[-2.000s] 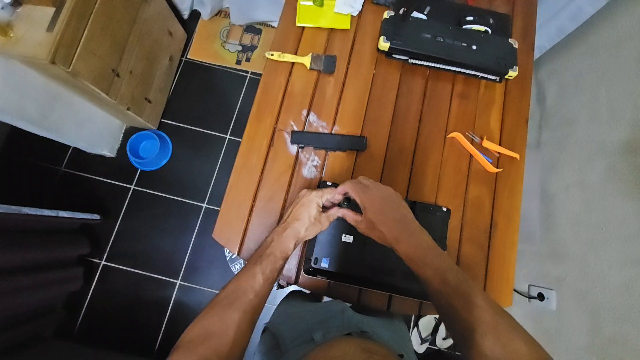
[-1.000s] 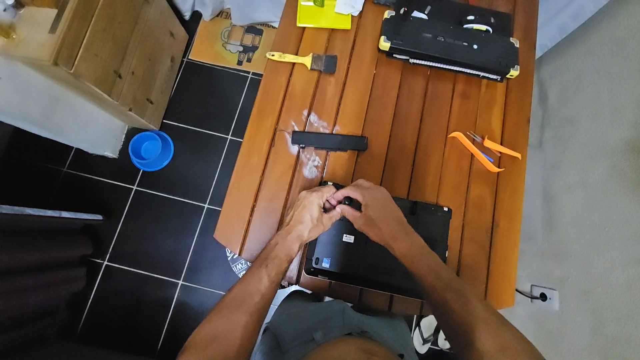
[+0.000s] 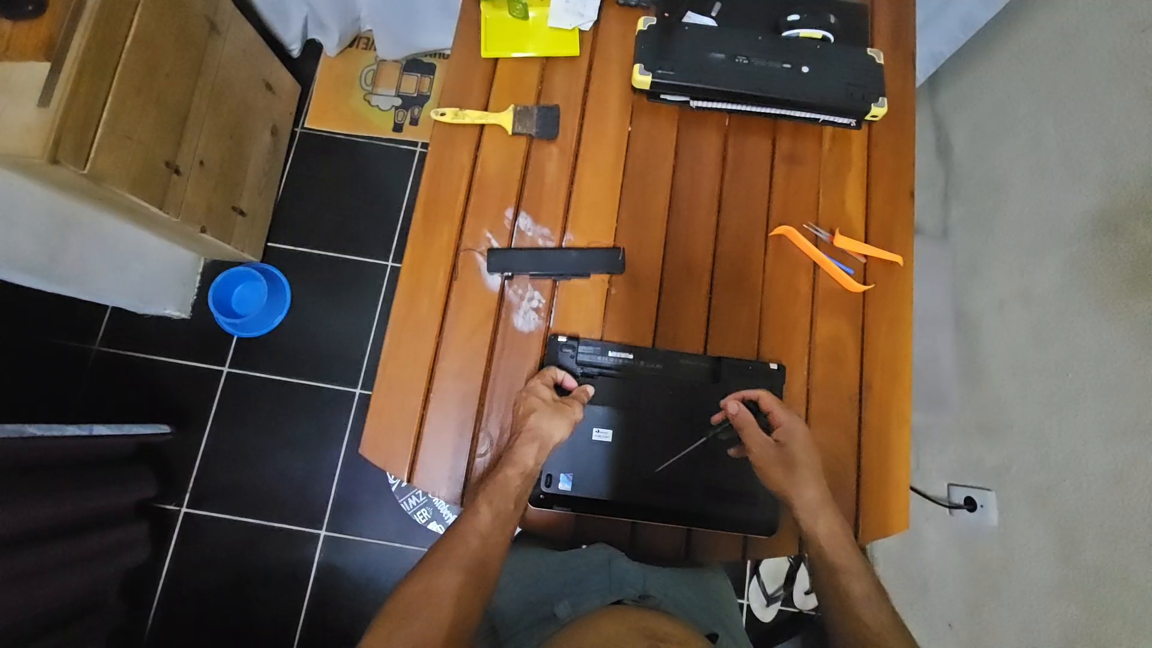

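A black laptop (image 3: 666, 423) lies bottom side up near the table's front edge. My right hand (image 3: 769, 441) holds a screwdriver with a dark handle and a thin metal shaft (image 3: 681, 454) over the right part of the laptop, the shaft pointing left and down. At the laptop's upper left, my left hand (image 3: 551, 405) rests with thumb and forefinger close together; whether something small is between them cannot be told. Beyond the laptop lies a black laptop battery (image 3: 555, 262) across the slats, beside whitish smears on the wood.
On the slatted wooden table (image 3: 693, 225) lie a yellow-handled brush (image 3: 504, 119), orange pry tools (image 3: 821, 259) at right, a yellow-green tray (image 3: 529, 40) and a black device with yellow corners (image 3: 760, 67) at the back. Blue bowls (image 3: 249, 300) stand on the tiled floor, left.
My hands were together at the laptop's upper left; my right hand has moved right, and the screwdriver's shaft now shows. My left hand has shifted slightly left, uncovering that part of the laptop.
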